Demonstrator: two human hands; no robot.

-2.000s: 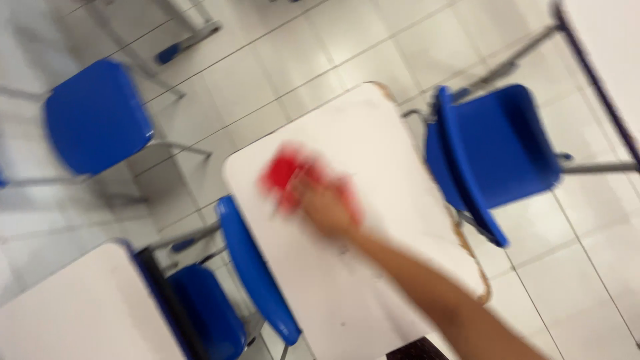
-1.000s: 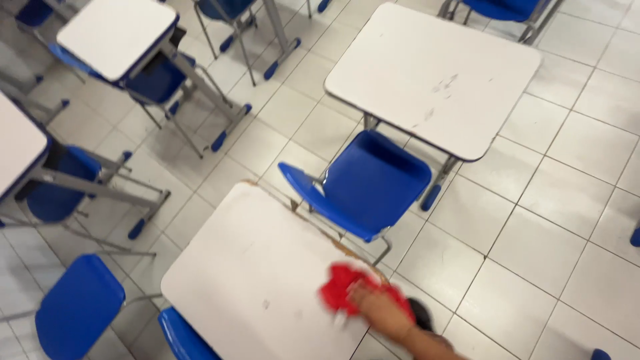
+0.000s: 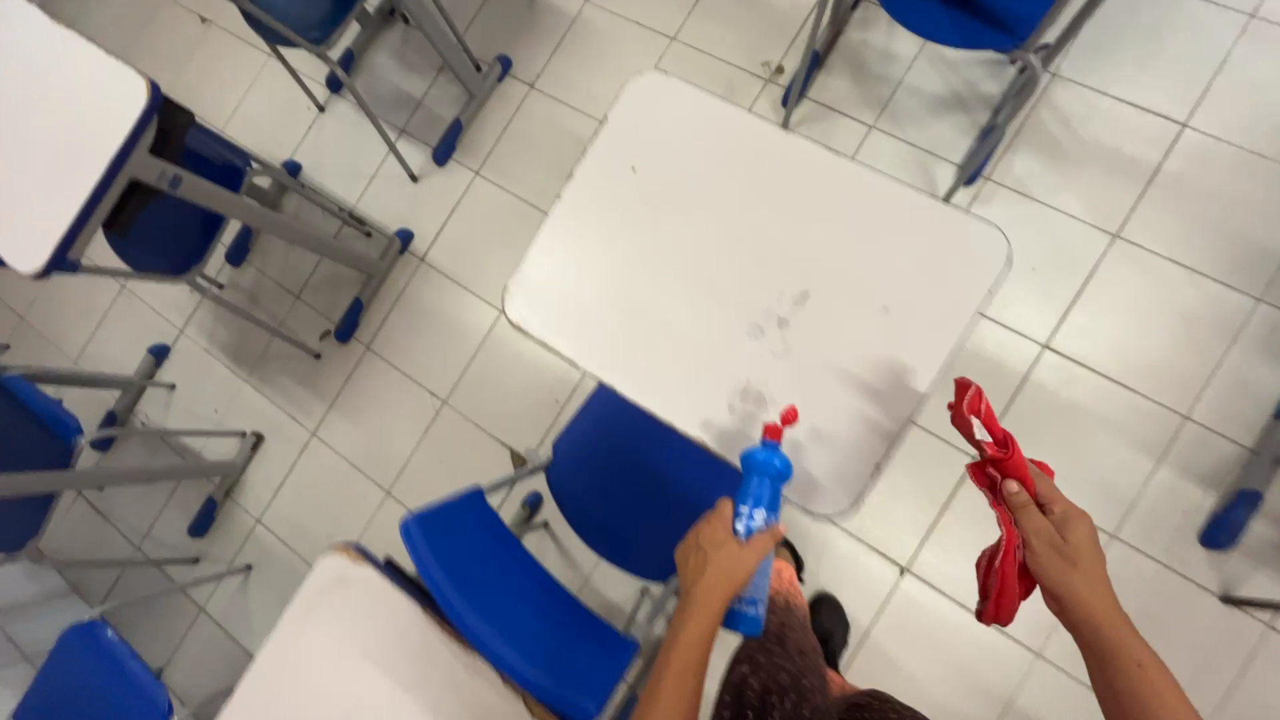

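Observation:
In my left hand (image 3: 725,555) is a blue plastic squeeze bottle (image 3: 760,490) with a red flip cap standing open, its tip over the near corner of a white desktop (image 3: 690,220). The desktop bears wet-looking spots and grey smudges near that corner. To the right of the desk, my right hand (image 3: 1065,550) grips a bunched red cloth (image 3: 1000,500), held above the floor and not touching the desk.
A blue plastic chair (image 3: 520,600) stands at the near side of the desk. Another white desktop (image 3: 360,650) is at the lower left, one more (image 3: 70,130) at the upper left. A blue chair (image 3: 970,20) is beyond the desk. My shoe (image 3: 828,625) shows on the tiled floor.
The view has shifted to another desk. The red cloth, on a desktop in both earlier frames, is now held up off any desk. My left hand and the blue bottle have come into view.

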